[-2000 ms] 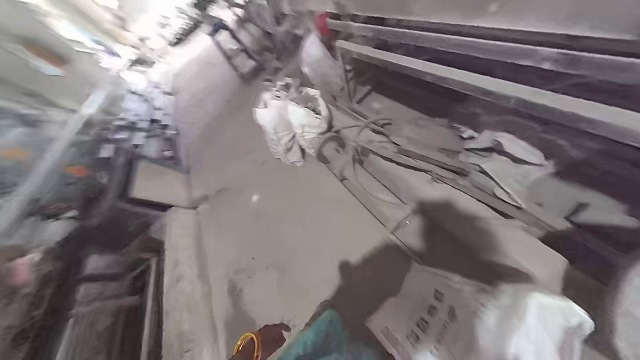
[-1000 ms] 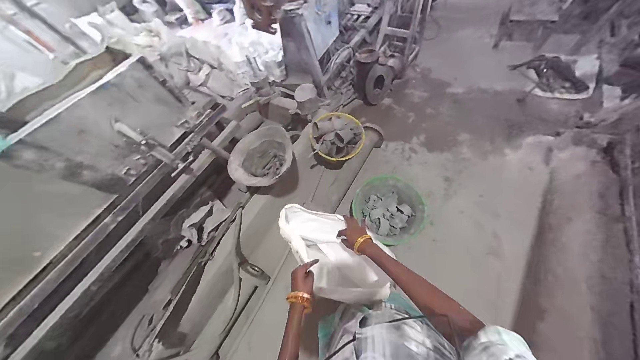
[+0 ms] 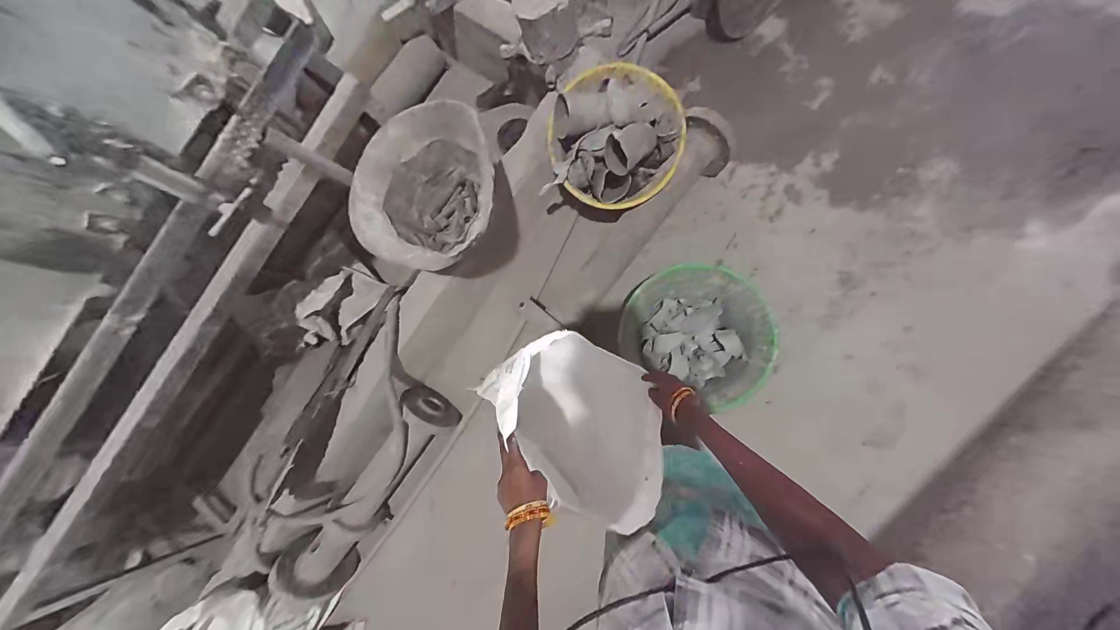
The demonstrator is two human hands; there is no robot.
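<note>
A white woven sack (image 3: 591, 429) is spread wide at its mouth in front of me, and its pale inside shows. My left hand (image 3: 521, 479) grips the sack's rim at the lower left. On the right side, my right hand (image 3: 672, 398) holds the opposite edge, close beside a green-rimmed basin (image 3: 774, 341). Grey broken pieces (image 3: 691, 341) lie in that basin. Farther off stands a yellow-rimmed basin (image 3: 678, 131) with curved grey scraps (image 3: 617, 149). An open pale sack (image 3: 367, 197) to its left holds grey material in thin pieces.
Metal rails and beams (image 3: 188, 341) run along the left. A ring-shaped metal part (image 3: 430, 406) and bent rods lie on the dusty floor (image 3: 875, 350) left of the sack. Metal parts crowd the area behind the basins. A raised ledge (image 3: 1032, 455) is at the right.
The view has swung from the walkway to the basins. Since one second ago, the white sack has been spread from a bunched shape into a wide opening, with both my hands at its edge.
</note>
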